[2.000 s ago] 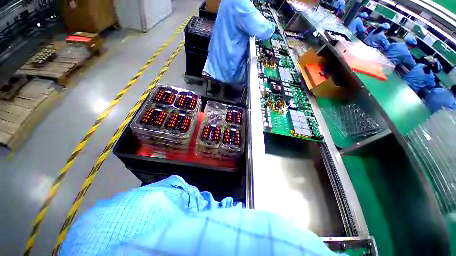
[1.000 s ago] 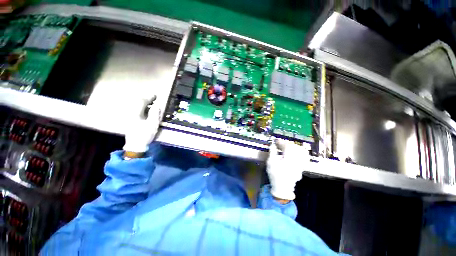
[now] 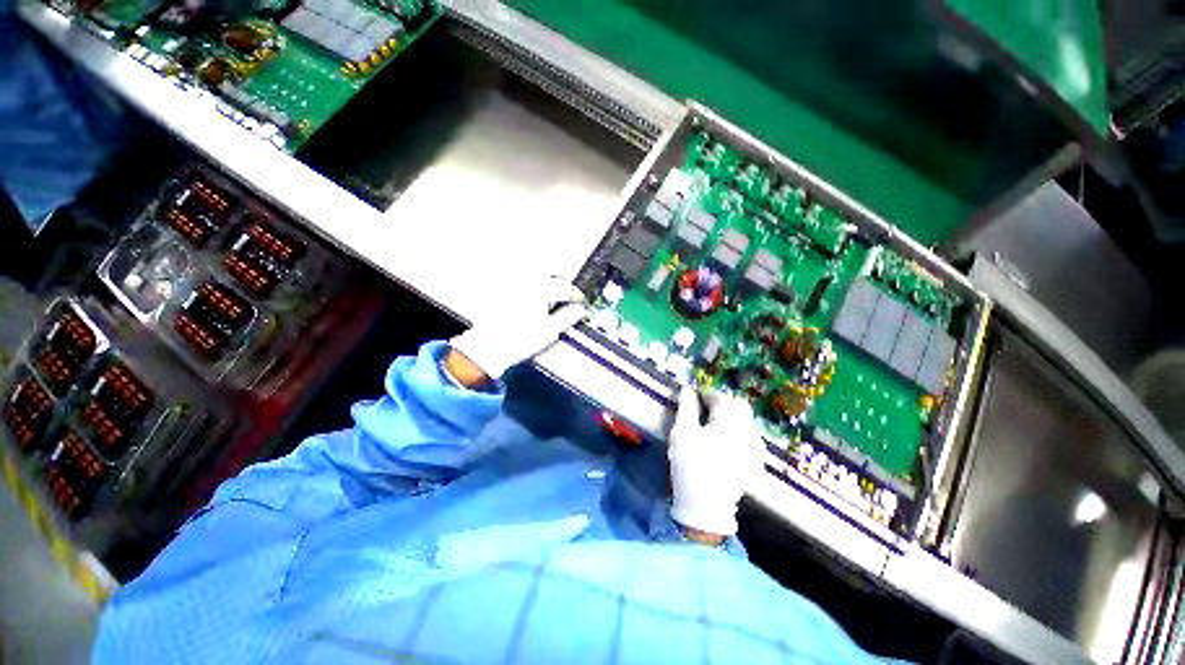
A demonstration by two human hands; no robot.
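A green circuit board with grey blocks and a dark toroid sits in a pale-rimmed carrier on the conveyor. My left hand, in a white glove, has its fingers on the carrier's near left corner. My right hand, also gloved in white, lies over the near rim with its fingertips at the board's near edge. Its fingertips are too blurred to tell whether they grip anything.
A second green board lies on the conveyor at upper left. The conveyor's near rail runs diagonally across the view. Trays of striped coils stand at left. Part of a person in blue shows at the left edge. A green shelf lies beyond the rail.
The view has turned from along the line to the framed board. Since one second ago, my right hand has moved left along the near rim, closer to my left hand, which stays near the corner.
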